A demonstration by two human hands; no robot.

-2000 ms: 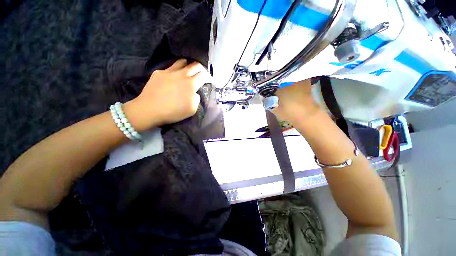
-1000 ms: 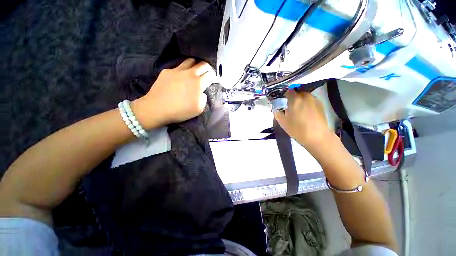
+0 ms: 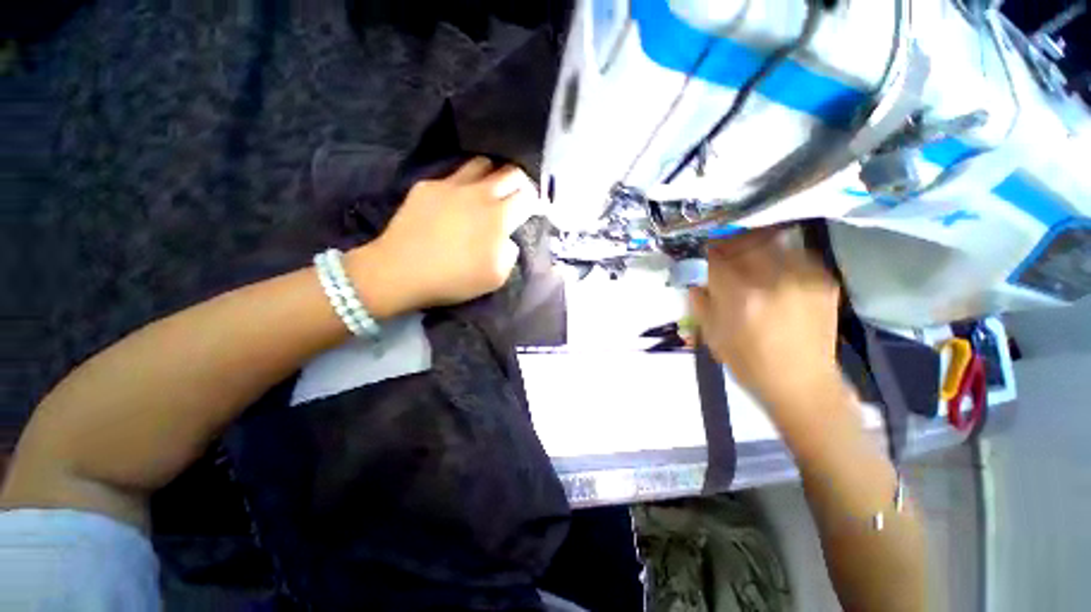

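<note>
My left hand [image 3: 461, 239] presses and grips the dark garment [image 3: 419, 466] just left of the needle area [image 3: 604, 245] of the white and blue sewing machine [image 3: 766, 132]. My right hand [image 3: 766, 299] is blurred, right of the needle, with its fingers bent at a dark strip [image 3: 717, 418]. The strip hangs over the table's front edge; another length passes behind my right wrist. Whether the fingers hold the strip is hidden. A white piece [image 3: 365, 361] lies on the garment below my left wrist. Thread snips [image 3: 670, 336] lie partly under my right hand.
Scissors with orange and red handles [image 3: 967, 389] lie at the right end of the table beside a black rectangular thing [image 3: 906, 373]. A marked ruler band [image 3: 622, 483] runs along the front edge. Olive-grey cloth [image 3: 712, 556] lies below the table.
The view has shifted, so the machine and table sit further right and lower. My right hand has moved slightly down and away from the needle. My left hand stays on the garment.
</note>
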